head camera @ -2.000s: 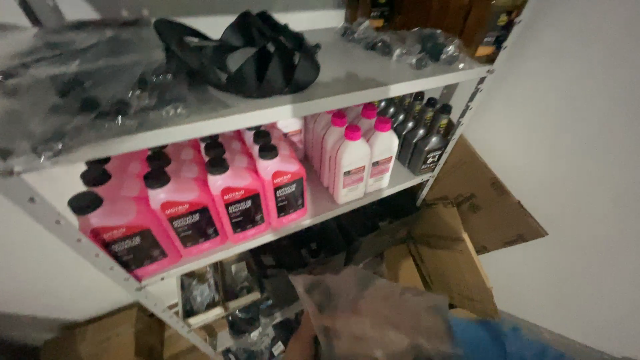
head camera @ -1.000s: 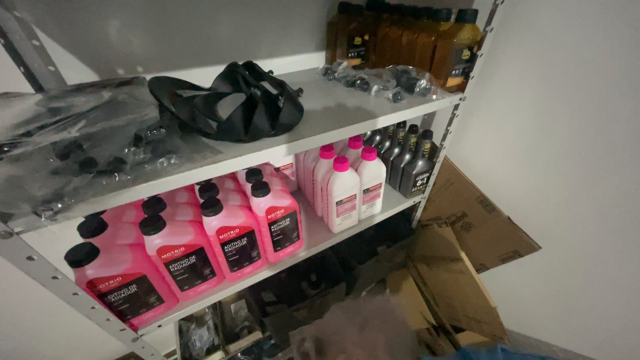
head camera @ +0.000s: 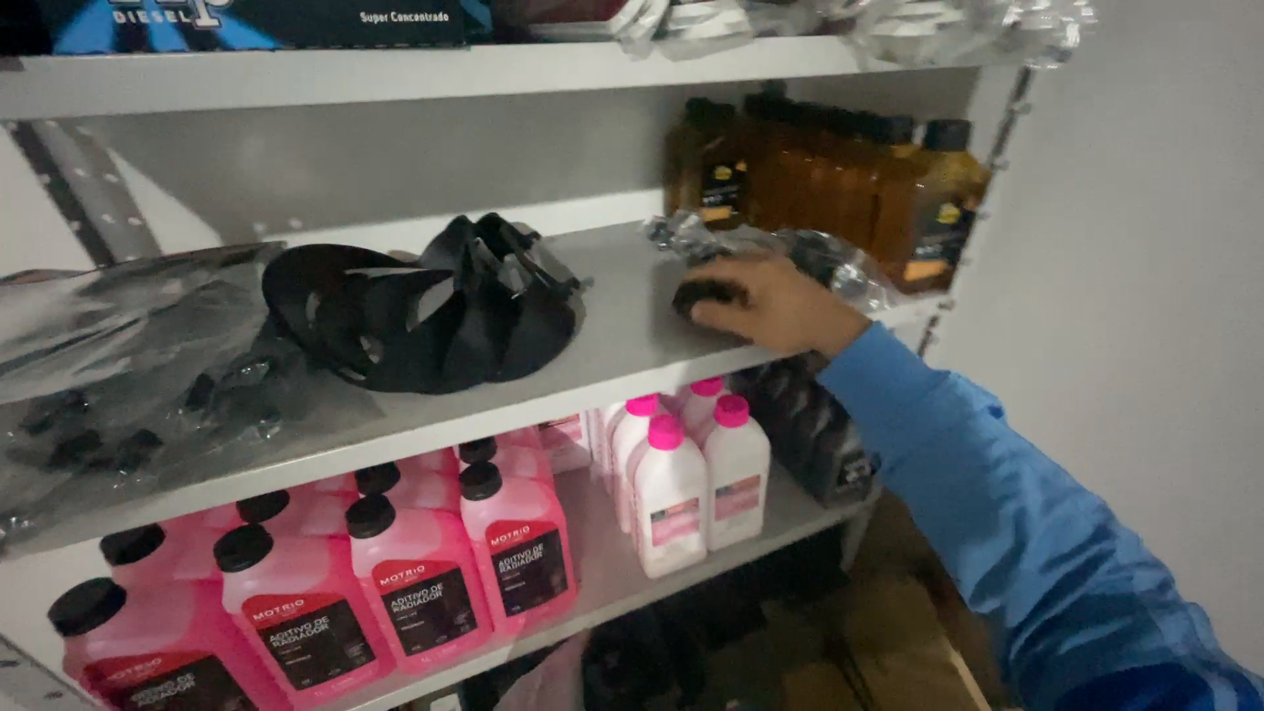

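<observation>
My right hand (head camera: 775, 301), in a blue sleeve, reaches in from the right over the middle shelf. Its fingers are closed around a small black part (head camera: 709, 294), blurred and partly hidden by the hand. Clear plastic bags with small parts (head camera: 839, 262) lie just behind the hand. Left of it, a black plastic fan-like part with curved blades (head camera: 425, 306) rests on the same shelf. Farther left, small dark parts (head camera: 237, 395) lie in a large clear plastic bag (head camera: 128, 326). My left hand is out of view.
Amber bottles (head camera: 839, 188) stand at the shelf's right back. Below are pink radiator additive jugs (head camera: 415, 583), white bottles with pink caps (head camera: 673, 504) and dark bottles (head camera: 810, 425). A box (head camera: 296, 25) sits on the top shelf. Cardboard (head camera: 889, 642) is at lower right.
The view has risen to show the upper shelf. My right hand now shows at the middle shelf, on a small black part. A blurred translucent bag was low in the frame before.
</observation>
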